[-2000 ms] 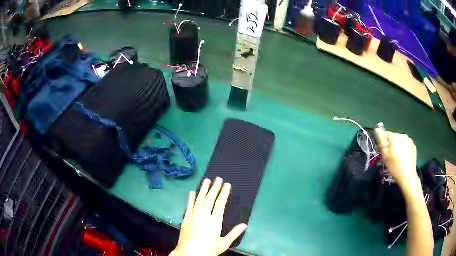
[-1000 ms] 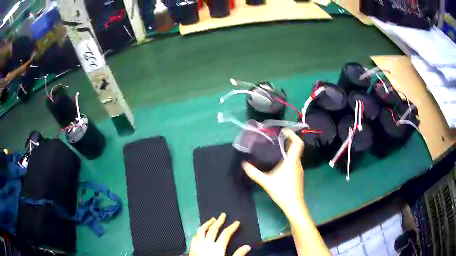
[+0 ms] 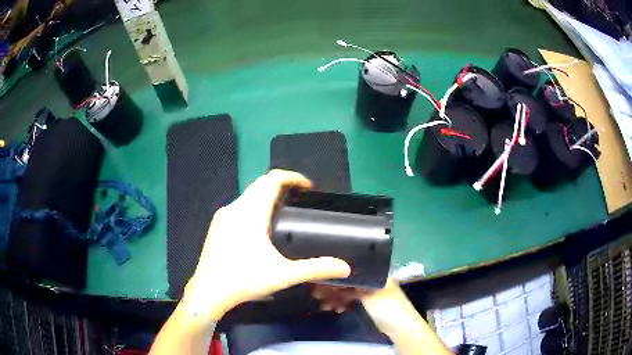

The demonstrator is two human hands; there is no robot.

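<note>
A shiny black cylinder [image 3: 332, 232] lies on its side in the air near the bench's front edge. My left hand [image 3: 253, 243] grips it from the left, thumb below and fingers over the far side. My right hand [image 3: 367, 301] is beneath and behind its lower right side, partly hidden; its fingertips show under the cylinder, and whether it grips cannot be told. A black wrap sheet [image 3: 310, 156] lies flat beyond the cylinder, partly covered by it. A longer black ribbed sheet [image 3: 202, 187] lies to the left. The cylinder's wires are not visible.
Several wired black cylinders [image 3: 454, 142] stand at the right by a cardboard sheet [image 3: 613, 166]. A single wired cylinder [image 3: 385, 97] stands behind. A post [image 3: 156, 59], a large black roll [image 3: 55, 201] and a blue tie [image 3: 125, 215] are left. A crate [image 3: 495, 305] is below the bench edge.
The cylinder has moved from upright at the right to horizontal in front of me. My left hand has left the sheet and holds it; my right hand has moved below it.
</note>
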